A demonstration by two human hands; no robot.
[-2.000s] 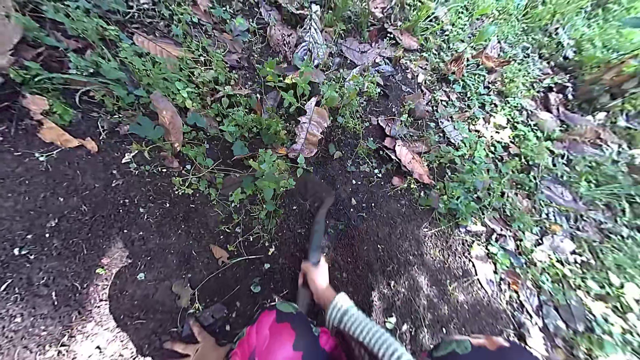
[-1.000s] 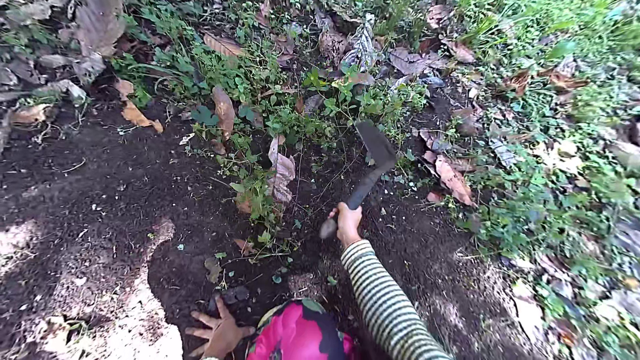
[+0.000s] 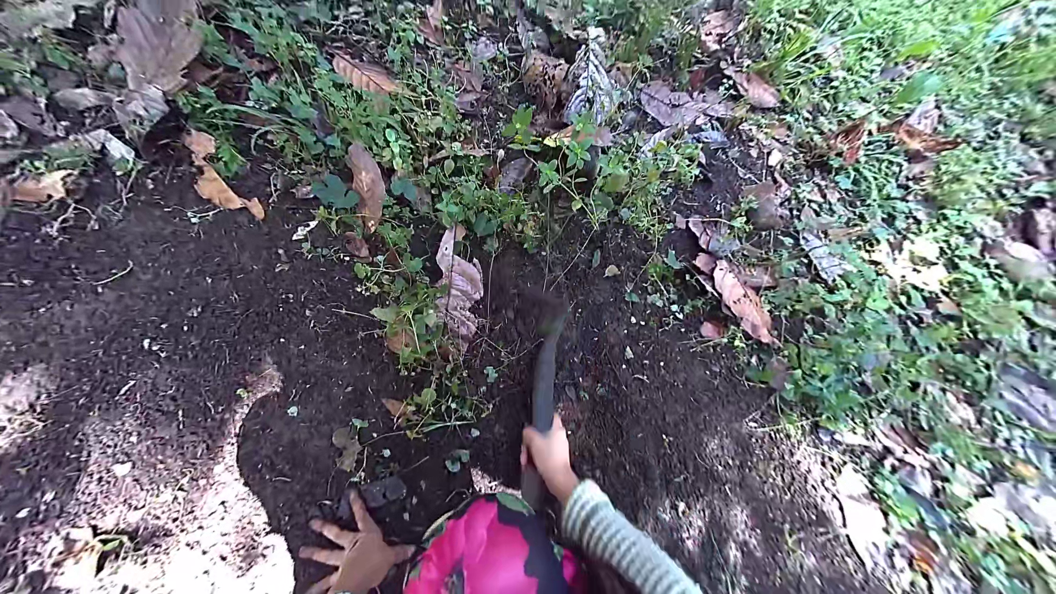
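My right hand (image 3: 549, 455), below a striped knitted sleeve, grips the handle of a short hand hoe (image 3: 544, 375). The dark, blurred hoe head points away from me and meets the dark soil (image 3: 660, 388) near the middle of the view. My left hand (image 3: 359, 554) rests on the soil at the bottom left with its fingers spread and nothing in them. Just above it lies a small dark stone or clod (image 3: 384, 492). Left of the hoe head, a curled dry leaf (image 3: 460, 285) lies among low green weeds (image 3: 429, 404).
Pink patterned clothing (image 3: 487, 549) covers my knee between the hands. Green weeds (image 3: 577, 169) and brown dry leaves (image 3: 367, 76) run along the far side. More grass and leaf litter (image 3: 924, 330) lie to the right. Bright sunlight falls on soil at the lower left.
One second ago the hoe head was raised and plainly visible; it has come down to the soil at the weeds' edge. My left hand stays spread on the ground.
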